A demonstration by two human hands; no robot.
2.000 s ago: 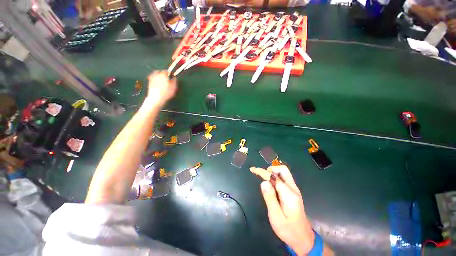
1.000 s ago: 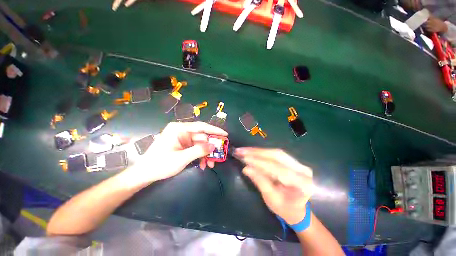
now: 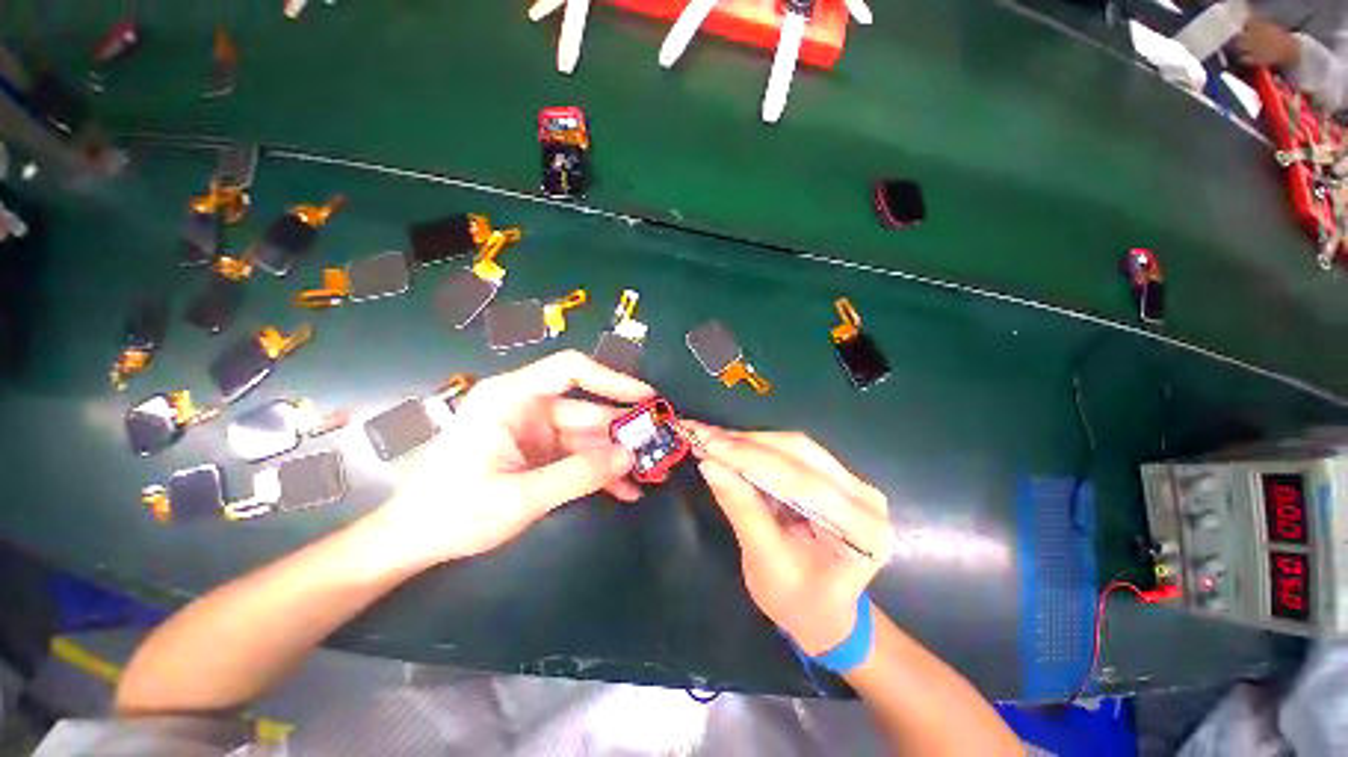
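My left hand holds a small red-edged watch body between thumb and fingers, its open side with the circuit board facing up. My right hand holds slim tweezers like a pen, their tip at the right edge of the watch body. A blue strap is round my right wrist. Several display modules with orange tails lie behind and left of my hands, such as a grey one and a dark one.
Red watch bodies stand beyond the bench seam, some with a dark screen. A red-orange tray of strapped watches is at the top. A power supply and blue mat are at the right. Another person's hand shows top right.
Since two seconds ago my left hand has come back from near the tray and taken hold of a watch body. My right hand has come to it; the tweezers now show clearly.
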